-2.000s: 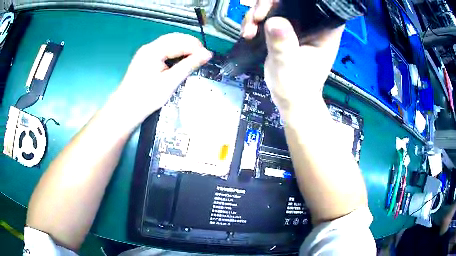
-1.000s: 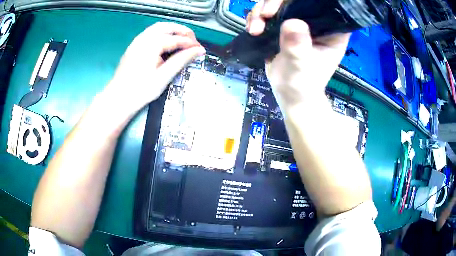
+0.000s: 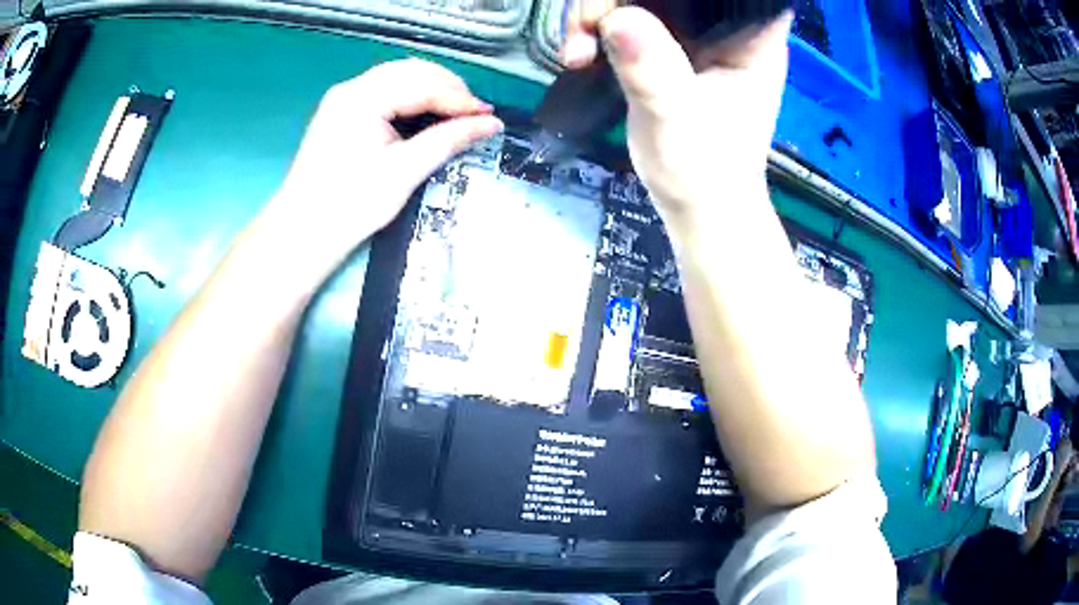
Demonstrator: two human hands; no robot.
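Note:
The opened laptop base (image 3: 497, 544) lies on the green mat, with its battery (image 3: 615, 473) on the near side and a silver plate over the board. My right hand (image 3: 698, 106) grips a thick black electric screwdriver (image 3: 580, 112), its tip at the laptop's far edge. My left hand (image 3: 391, 130) rests at the far left corner, thumb and fingers pinched together near the tip. Whether the fingertips hold something small cannot be seen.
A cooling fan with heatsink (image 3: 89, 319) lies on the mat at left. Blue-matted trays (image 3: 828, 130) stand behind and to the right. Pens and hand tools (image 3: 947, 437) lie at right. Another person's arm (image 3: 1047, 508) shows at the lower right.
My right hand and the screwdriver have shifted left and the screwdriver's tip sits lower. My left hand stays at the corner. The laptop appears slightly further right in view.

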